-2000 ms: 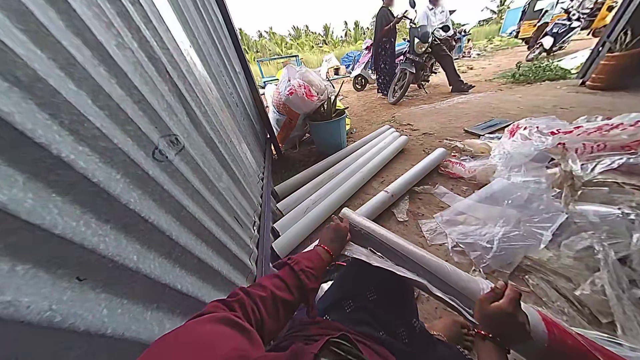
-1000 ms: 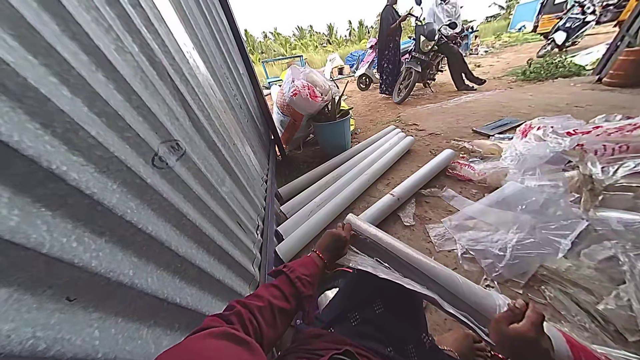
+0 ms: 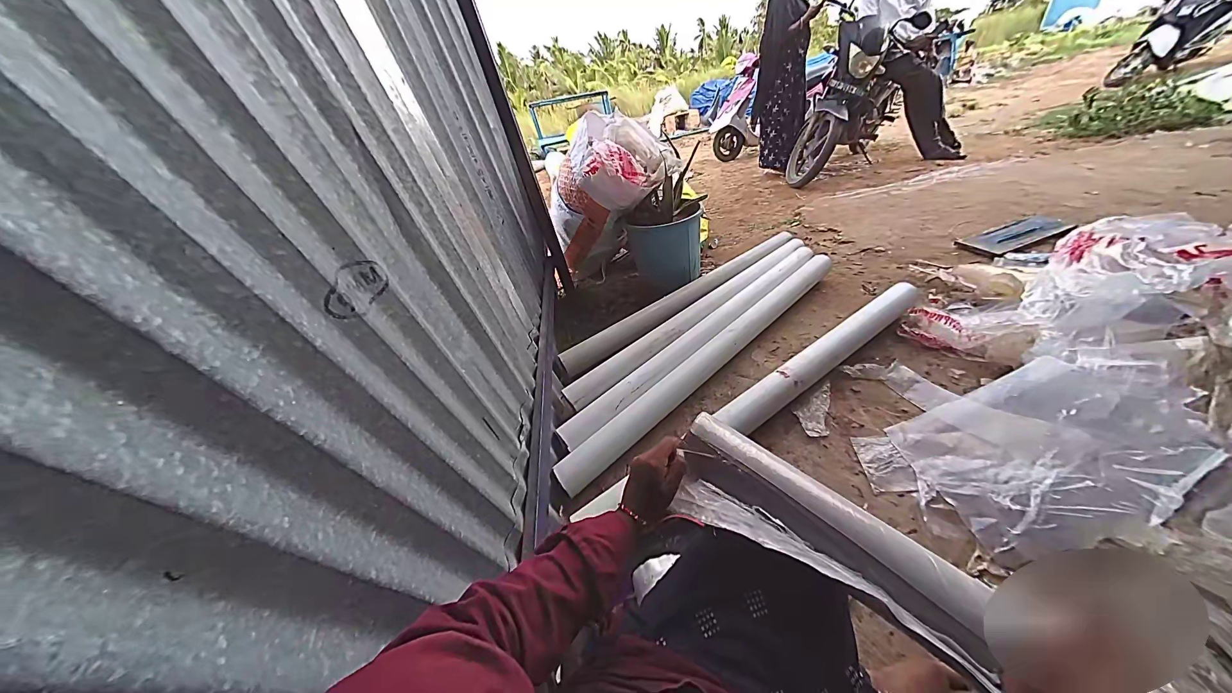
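A light grey roll of sheeting [image 3: 847,515] lies slantwise across my lap, with a loose edge of clear plastic film [image 3: 760,525] hanging along its near side. My left hand [image 3: 656,478] grips the sheeting's edge close to the roll's far-left end. At the roll's lower right end, a blurred patch covers the place where my right hand [image 3: 1088,621] seems to be, so its fingers are hidden. Beyond the roll, a single grey tube [image 3: 818,356] lies on the ground, beside several more grey tubes [image 3: 693,361] lying side by side.
A corrugated metal sheet wall [image 3: 289,318] rises at my left. Crumpled clear plastic sheets [image 3: 1059,443] cover the ground at right. A blue bucket with a plant [image 3: 664,252] stands beside stuffed plastic bags [image 3: 611,168]. Two people stand by a motorcycle [image 3: 837,115] farther back.
In the earlier frames my right hand showed on the roll's lower right part; now a blur covers that area. My left hand stays at the far-left end of the roll.
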